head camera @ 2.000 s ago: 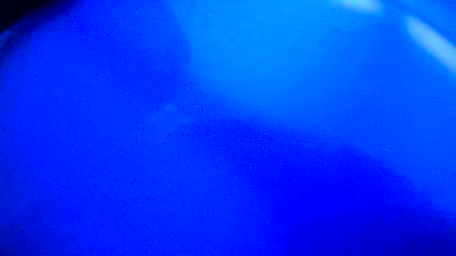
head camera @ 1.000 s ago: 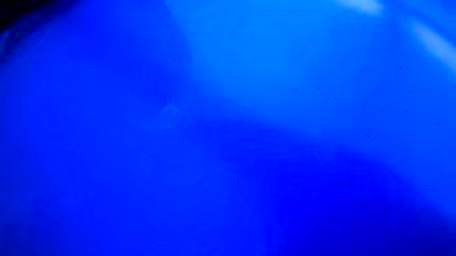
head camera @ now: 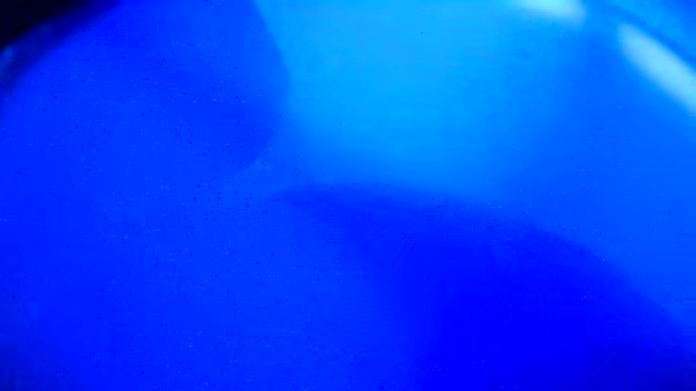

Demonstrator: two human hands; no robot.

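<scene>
A smooth bright blue surface (head camera: 191, 267) fills nearly the whole head view, very close and blurred. I cannot tell if it is a sheet, a bag or a container. Its upper middle is a lighter blue, and a darker blue area spreads over the lower right. Two pale glints lie at the top right. Neither my left hand nor my right hand is in view.
A dark, nearly black patch (head camera: 30, 15) shows in the top left corner, with a curved blurred edge. Nothing else can be made out.
The lighter blue area and the glints look brighter than one second ago. The shapes have hardly moved.
</scene>
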